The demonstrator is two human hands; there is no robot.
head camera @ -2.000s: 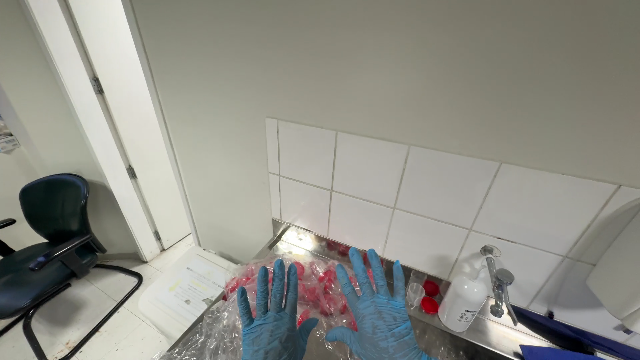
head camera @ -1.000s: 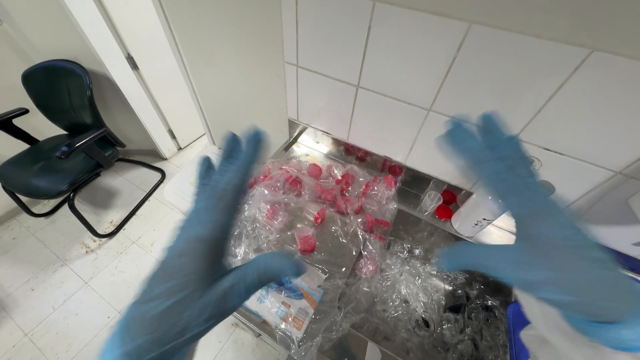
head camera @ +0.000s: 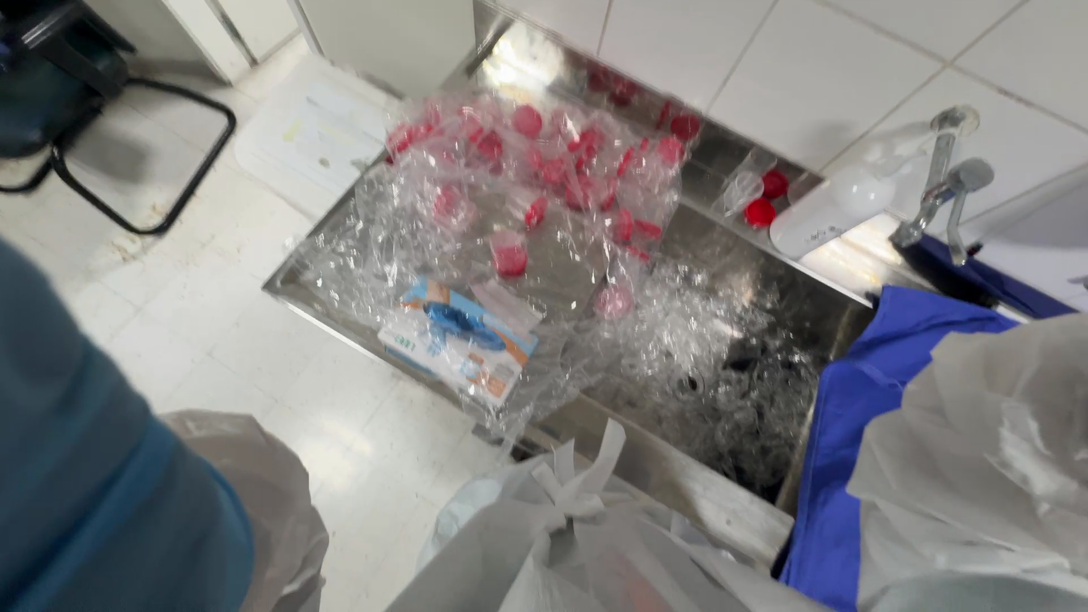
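At the left edge is part of my left hand, in a blue glove, close to the camera; its fingers are hidden or outside the view. Of my right arm only a pale plastic sleeve shows at the right edge, and the hand is out of view. Beyond them, clear plastic bags holding red-capped containers lie on a steel drainboard. A glove box with a blue glove showing at its opening rests among the plastic. Crumpled clear plastic fills much of the sink basin.
A chrome tap and a white bottle are by the tiled wall. Two red caps lie near the bottle. Blue cloth hangs over the sink's right side. A tied plastic apron is below; a chair stands upper left.
Both hands, spread in front of me earlier, have moved to the sides; the right is now out of view. The view has tilted down over the sink.
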